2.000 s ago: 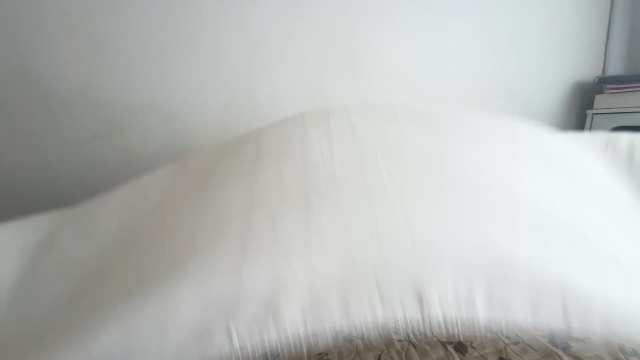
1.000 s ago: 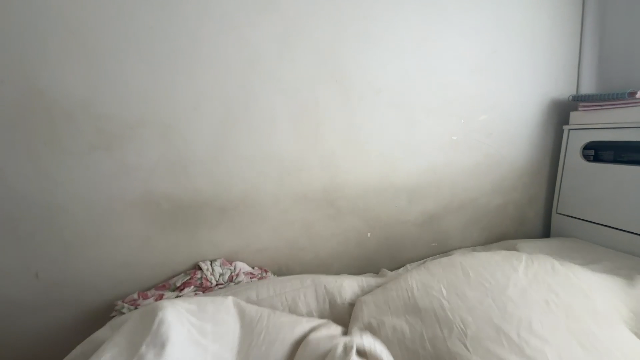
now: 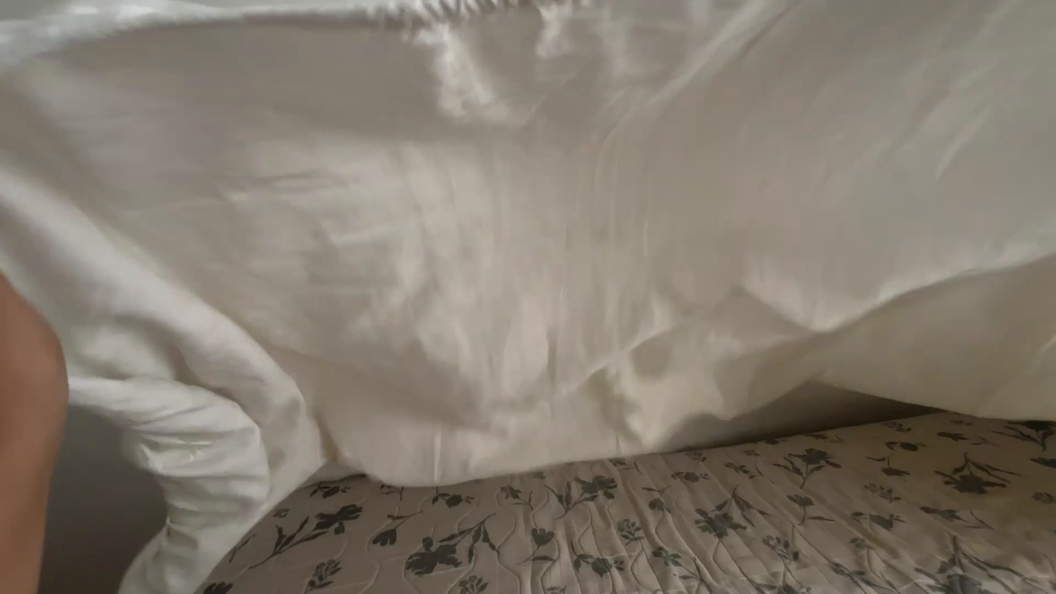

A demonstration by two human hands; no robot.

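Note:
A white fitted bed sheet is raised and spread across most of the view, with a gathered elastic edge along the top. Its lower folds hang onto a quilted mattress patterned with dark flowers. At the left, the sheet bunches in thick twisted folds. Part of a bare arm shows at the left edge, close to those folds; which arm it is cannot be told. Neither of my hands can be seen, so what they hold is hidden.
The lifted sheet hides the wall and whatever stands behind the bed. The mattress edge slopes down at the lower left, beside a dark grey area.
The white sheet, lying in low heaps one second ago, now rises across the view and shows the flowered mattress below. A bare arm has come in at the left edge.

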